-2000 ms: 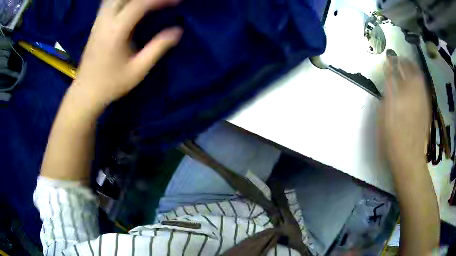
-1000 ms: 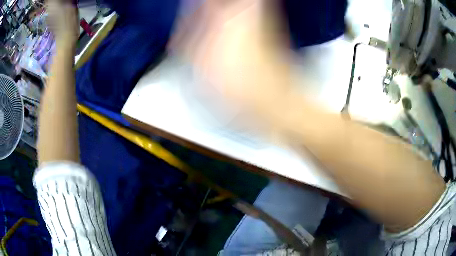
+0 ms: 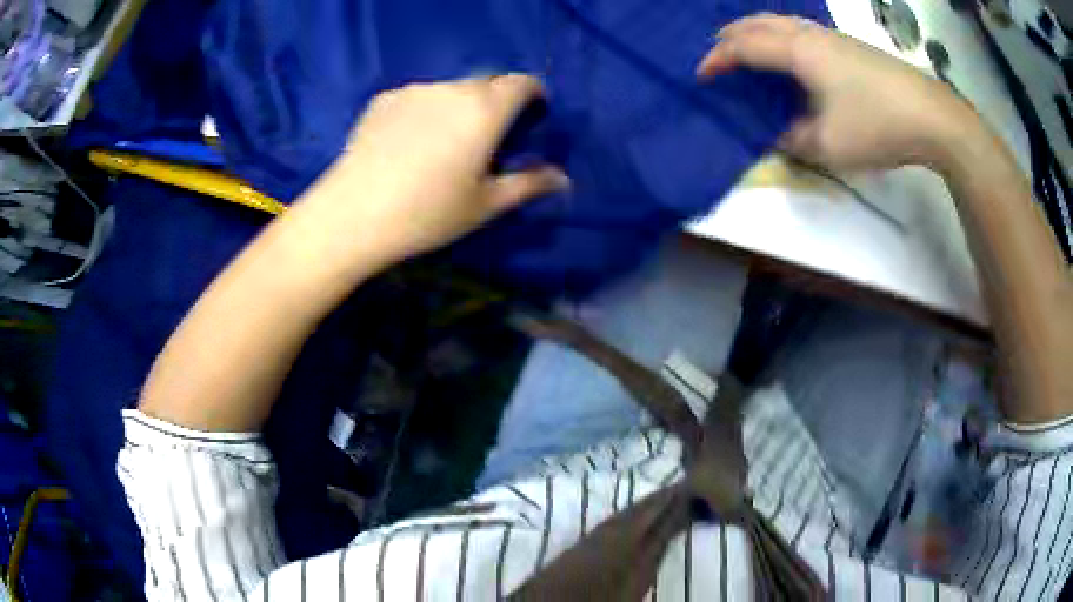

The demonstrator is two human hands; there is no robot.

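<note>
A navy garment [image 3: 635, 129] covers the white machine table from the upper left to the upper right and hangs over its front edge. My left hand [image 3: 453, 159] is on the garment left of the middle, thumb and fingers apart, with cloth between them. Whether it pinches the cloth I cannot tell. My right hand [image 3: 835, 100] is at the garment's right side, fingers spread and bent over the cloth. Its lower fingers are partly hidden by the cloth, and its grip is unclear.
The table's brown edge [image 3: 847, 286] runs below the garment. A yellow bar [image 3: 188, 179] lies at the left, with navy cloth hanging below it. Metal machine parts [image 3: 897, 21] show at the upper right. A box with purple plastic [image 3: 41, 59] stands upper left.
The garment now covers table surface that was bare a second ago. My left hand has come from the far upper left onto it. My right hand has moved from the middle to the right.
</note>
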